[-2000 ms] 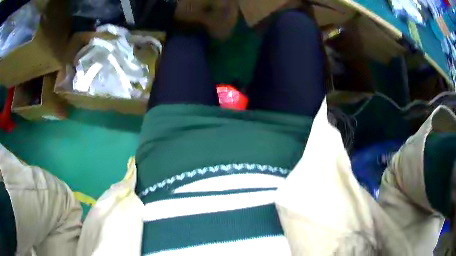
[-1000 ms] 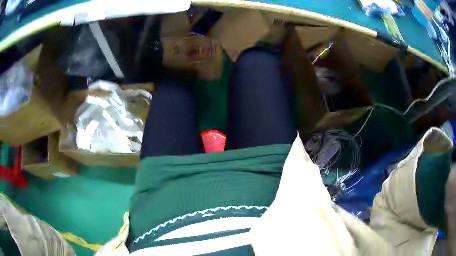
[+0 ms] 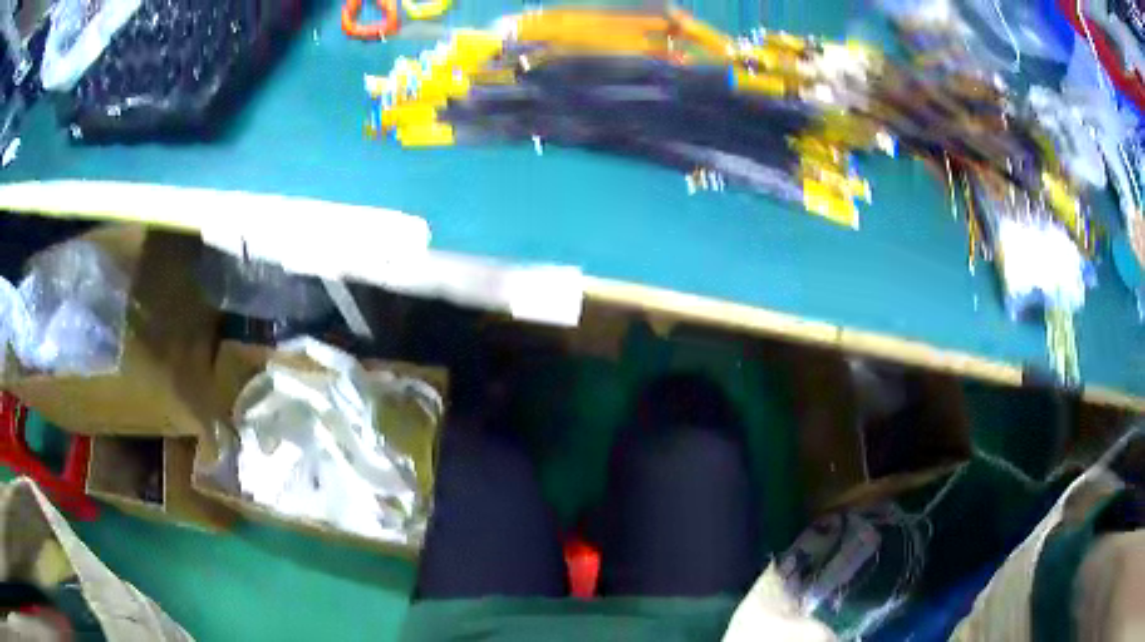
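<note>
Black-sleeved cables (image 3: 628,107) with yellow ends lie in a blurred pile on the green-topped bench (image 3: 502,188). Orange wires (image 3: 590,28) run along the back of the pile. Brown and dark thin wires (image 3: 935,113) lie to its right. White pieces (image 3: 544,295) are stuck along the bench's front edge. Part of my right hand (image 3: 1114,587) shows at the lower right edge, blurred and cut off, so its fingers are hidden. At the lower left only my sleeve (image 3: 94,571) is clear; I cannot make out my left hand.
A black tray (image 3: 188,75) is at the rear left, beside orange and yellow scissor loops (image 3: 370,15). A white item (image 3: 1040,257) and clear bags are at the right. Below the bench are cartons, one with white strips (image 3: 320,445), and tangled thin wires (image 3: 866,552) by my right side.
The view has tilted up from my lap, bringing the bench top and cable pile into view. My right sleeve and hand now sit lower in the picture.
</note>
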